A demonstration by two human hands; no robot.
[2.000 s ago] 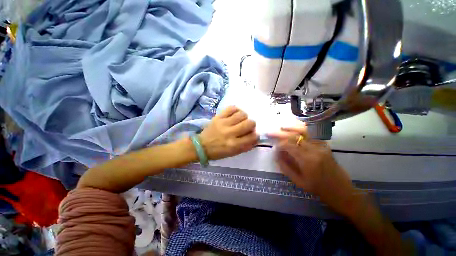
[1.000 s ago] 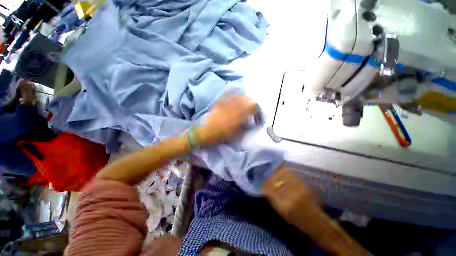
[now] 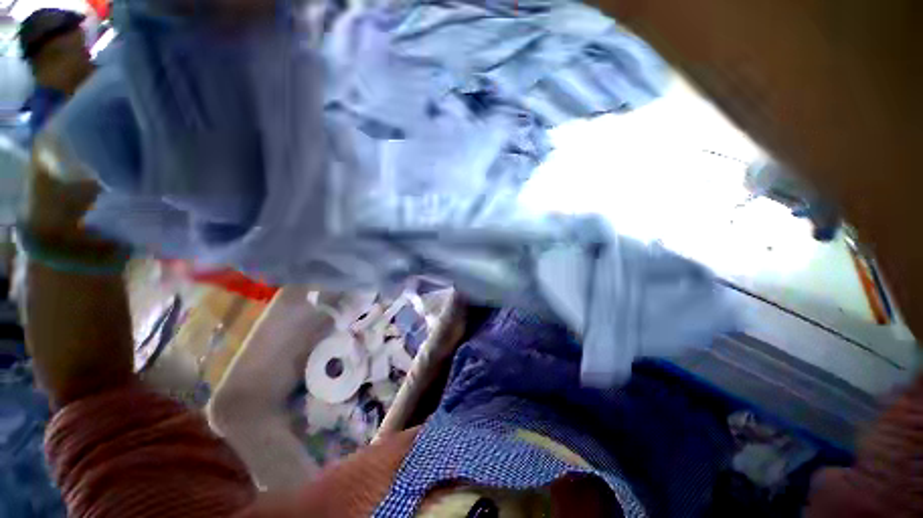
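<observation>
Light blue cloth is lifted close to the camera in the upper left and blurred. It runs down across the middle, with a loose end hanging over the table's front edge. My left hand is at the far left, raised, blurred and partly covered by the cloth it grips. My right forearm crosses the upper right corner, very near the camera; the right hand is beyond the top edge. More blue cloth lies on the white table.
A pale scrap bin with white offcuts and a white roll stands left of the lap. A red item is behind it. Part of the machine and an orange tool show at right. A person is at upper left.
The cloth has been raised from the table towards the upper left. My left hand moved left and up; my right arm swung up across the view. The view has shifted left, showing more of the bin.
</observation>
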